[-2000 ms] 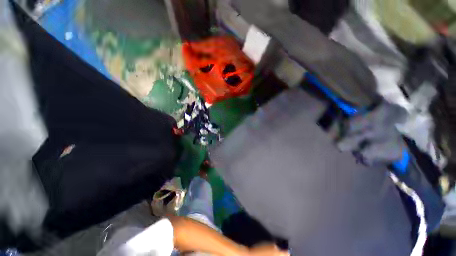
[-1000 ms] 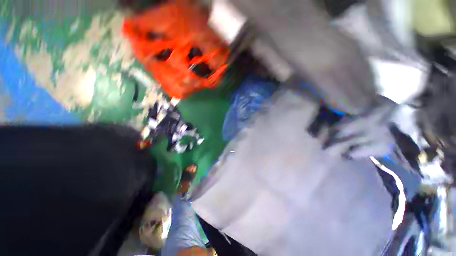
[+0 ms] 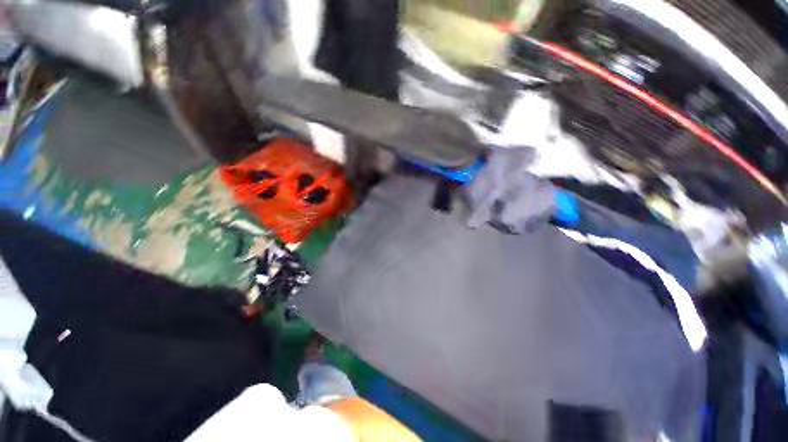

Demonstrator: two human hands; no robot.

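Observation:
No hand shows clearly. A bare forearm (image 3: 373, 420) with a white sleeve is cut off by the bottom edge, and its hand is out of the picture. In front of me lies the dark grey ironing table pad (image 3: 484, 302). A crumpled grey garment (image 3: 511, 192) lies on its far edge. A small black rectangle, perhaps a phone (image 3: 442, 198), is beside the garment. A dark patch of something (image 3: 585, 423) shows on the pad at the bottom edge. No iron can be made out.
A padded sleeve board (image 3: 380, 121) stands beyond the table. A red plastic bag (image 3: 289, 187) and dark and white scraps (image 3: 278, 274) lie on the green floor. A large black surface (image 3: 147, 354) fills the lower left. White-edged dark cloth (image 3: 665, 280) hangs at the right.
The view has swung up and right, showing more of the far background. The pad looks darker, and the dark patch at its near edge has come into view. The forearm shows at the bottom edge.

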